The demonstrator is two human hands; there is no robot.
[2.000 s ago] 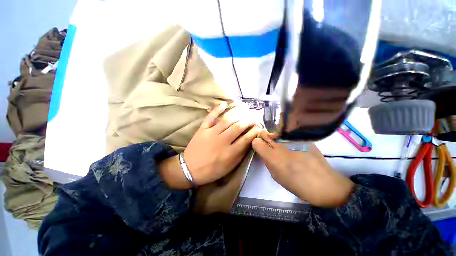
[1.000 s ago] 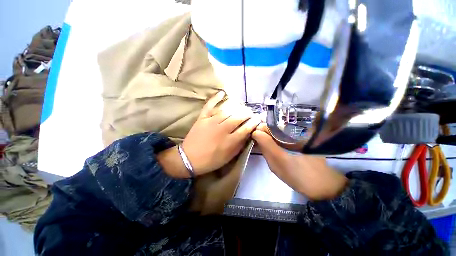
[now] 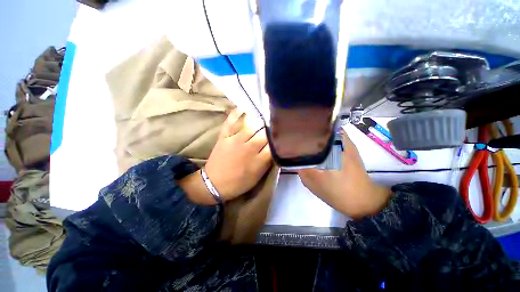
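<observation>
A khaki garment piece [image 3: 165, 114] lies creased on the white table, left of the machine's shiny metal part [image 3: 302, 85]. My left hand [image 3: 236, 162] lies flat on the cloth with its fingers beside that metal part. My right hand [image 3: 342, 182] is on the right of the metal part, thumb side low, with its fingertips hidden behind it. The needle area and the seam edge are hidden, so I cannot tell what my right fingertips touch.
A ribbed grey knob [image 3: 427, 130] is at the right. Pink and blue snips [image 3: 390, 145] lie beside it. Orange-handled shears [image 3: 482, 182] lie far right. Brown-khaki bundles [image 3: 34, 131] are at the far left. A measuring strip [image 3: 299, 238] runs along the front edge.
The metal part has shifted left in view and now covers the needle area and right fingertips. The snips show fully again. My right fingers appear farther from my left hand. The cloth has barely moved.
</observation>
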